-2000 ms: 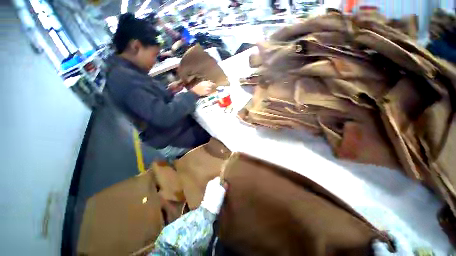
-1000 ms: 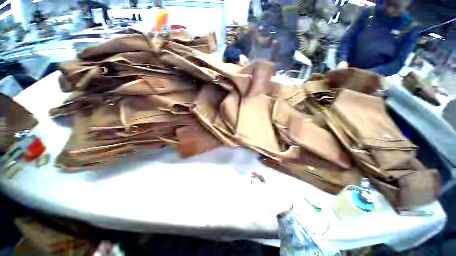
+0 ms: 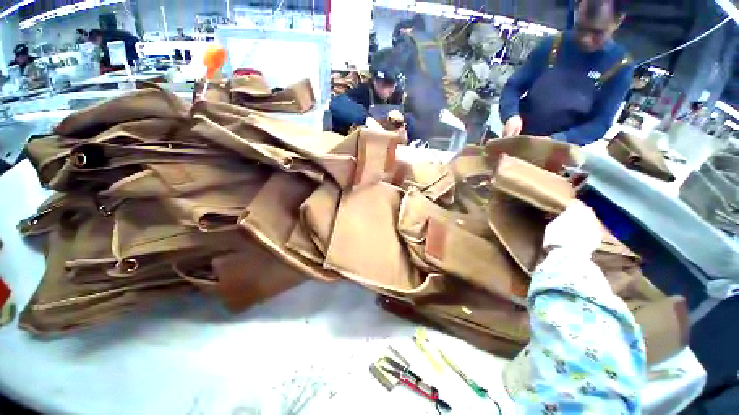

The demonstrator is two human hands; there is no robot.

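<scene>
A large heap of brown bags lies across the white table. My right hand, in a white glove with a patterned sleeve, reaches over the heap's right side. It touches a brown bag there; its fingers are blurred and hidden, so its grip cannot be told. My left hand is not in view. Red and black thread snips lie near the table's front edge, beside a yellow stick and a thin green-ended tool.
The white table runs along the front. A person in dark blue stands behind the heap, right of a capped person. Another table stands at right. A red item is cut off at the left edge.
The view has swung right from the seated co-worker to the heap. The bag earlier at my lap and left hand is out of view. My right arm has reached forward onto the heap.
</scene>
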